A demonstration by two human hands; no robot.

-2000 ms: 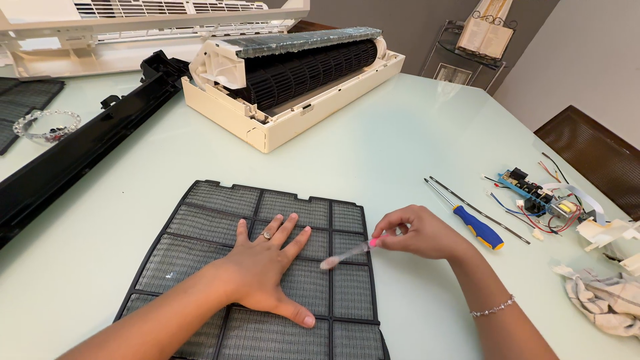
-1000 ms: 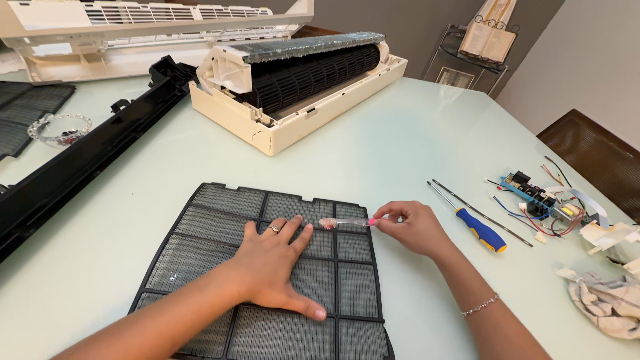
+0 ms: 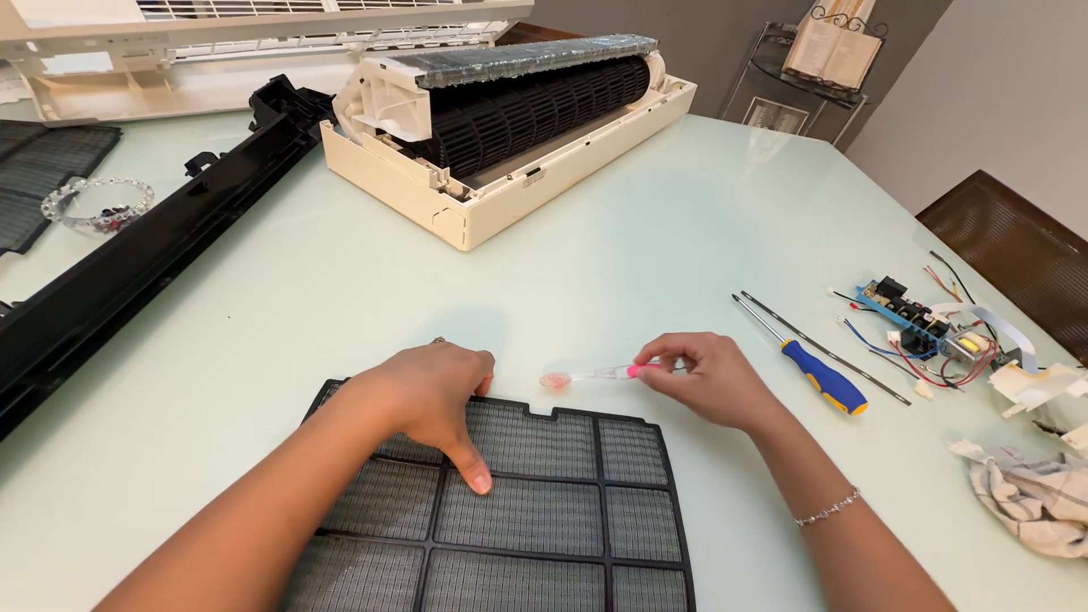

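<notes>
A black-framed mesh air filter [image 3: 518, 510] lies at the near edge of the glass table. My left hand [image 3: 433, 404] grips its far edge, the thumb on top of the mesh and the fingers curled over the rim, their tips partly hidden. Between the fingertips of my right hand [image 3: 701, 378] is a clear toothbrush with a pink part [image 3: 599, 374], held level just beyond the filter's far edge, its head pointing left. The brush does not overlap the mesh.
An air conditioner base with a black blower drum [image 3: 544, 110] stands beyond. A long black plastic trough [image 3: 161, 246], a second filter [image 3: 42, 170] and a bead bracelet [image 3: 98, 204] lie left. At right are a screwdriver [image 3: 807, 365], a circuit board with wires [image 3: 914, 319] and a cloth [image 3: 1033, 501].
My left hand has gone from lying flat on the mesh to gripping the filter's far edge. The filter has shifted toward me. The toothbrush, over the mesh before, is now beyond its edge.
</notes>
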